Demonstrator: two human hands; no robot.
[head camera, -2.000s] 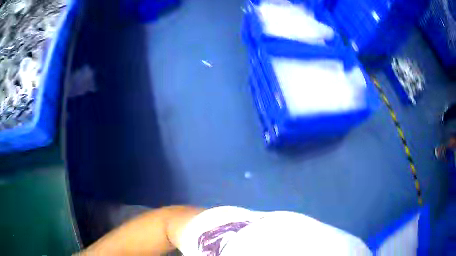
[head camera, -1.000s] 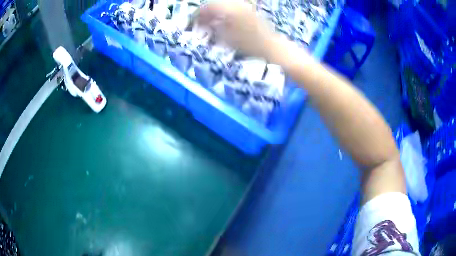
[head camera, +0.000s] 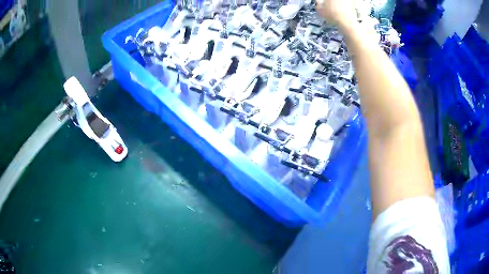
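A blue plastic tote (head camera: 214, 160) stands on the green bench, packed with white plastic housings and dark metal rods in rows. My right hand (head camera: 336, 9) is at the top edge of the picture over the far part of the tote, bare, small and partly cut off; its fingers and whether they hold anything cannot be made out. A single white housing (head camera: 110, 140) with a dark oblong middle and a red spot lies on the bench left of the tote, with metal fittings by its side. My left hand is not in view.
The green bench (head camera: 128, 225) has a curved pale strip (head camera: 27, 144) at the left. A grey upright (head camera: 69, 37) stands at the upper left. Dark small parts show at the lower left corner. Blue crates (head camera: 472, 91) stand on the floor at the right.
My right hand has moved from over the tote's middle toward its far right side. The view has shifted, so the tote and single housing appear lower. Earlier the view showed the floor and crates.
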